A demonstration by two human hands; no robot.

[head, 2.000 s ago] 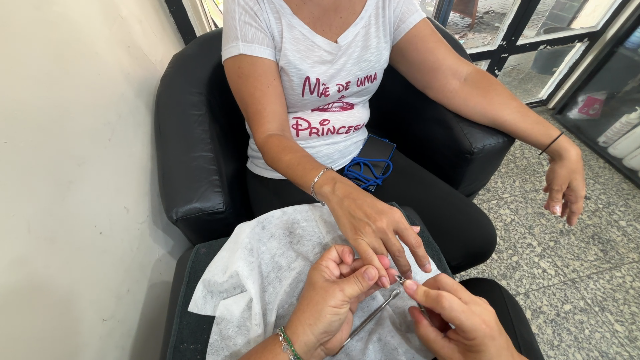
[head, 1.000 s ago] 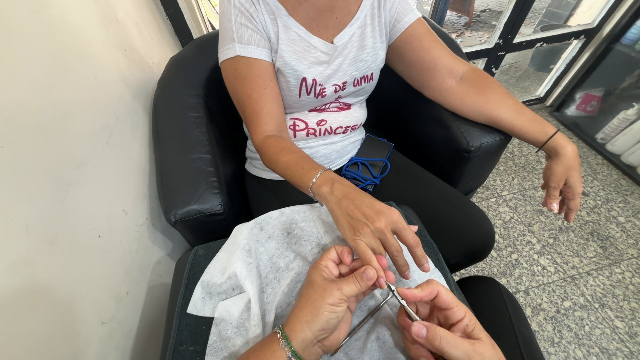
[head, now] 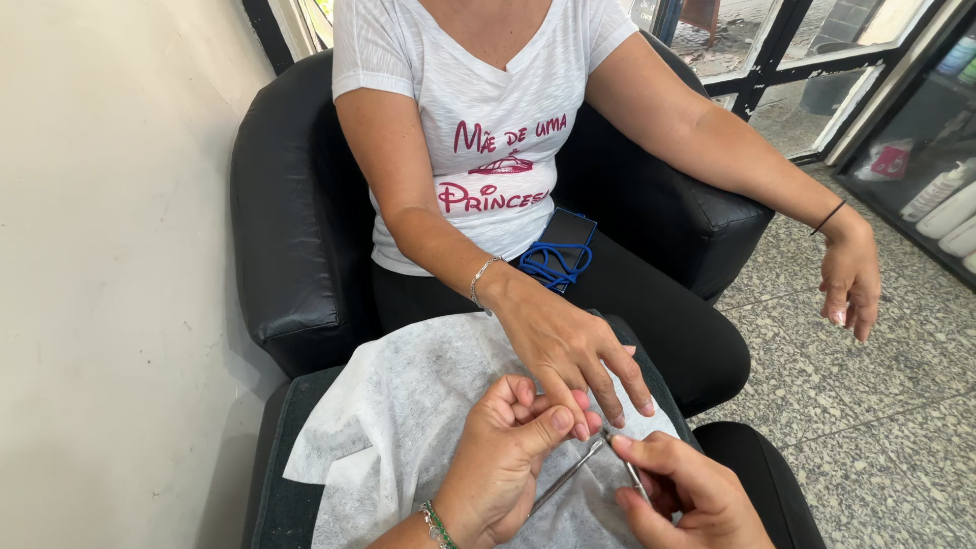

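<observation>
My left hand (head: 507, 450) holds a finger of the seated person's hand (head: 568, 343), pinched between thumb and fingers. In my right hand (head: 679, 488) is a pair of metal cuticle nippers (head: 635, 479), its tip close beside that fingertip. A metal cuticle pusher (head: 568, 476) slants below the fingers, its spoon end near the nippers and its lower end by my left palm; whether my left hand grips it I cannot tell. White disposable cloth (head: 396, 412) lies under the hands.
A dark towel (head: 286, 450) is under the cloth. The person sits in a black armchair (head: 286, 229), a phone with a blue cord (head: 560, 248) on the lap. Their other hand (head: 852, 274) hangs past the armrest. A pale wall (head: 114, 267) is at left, a cabinet with bottles (head: 949, 206) at right.
My right hand has shifted its hold on the nippers, and their tip has moved slightly away from the held finger since one second ago. My left hand keeps its hold on the finger.
</observation>
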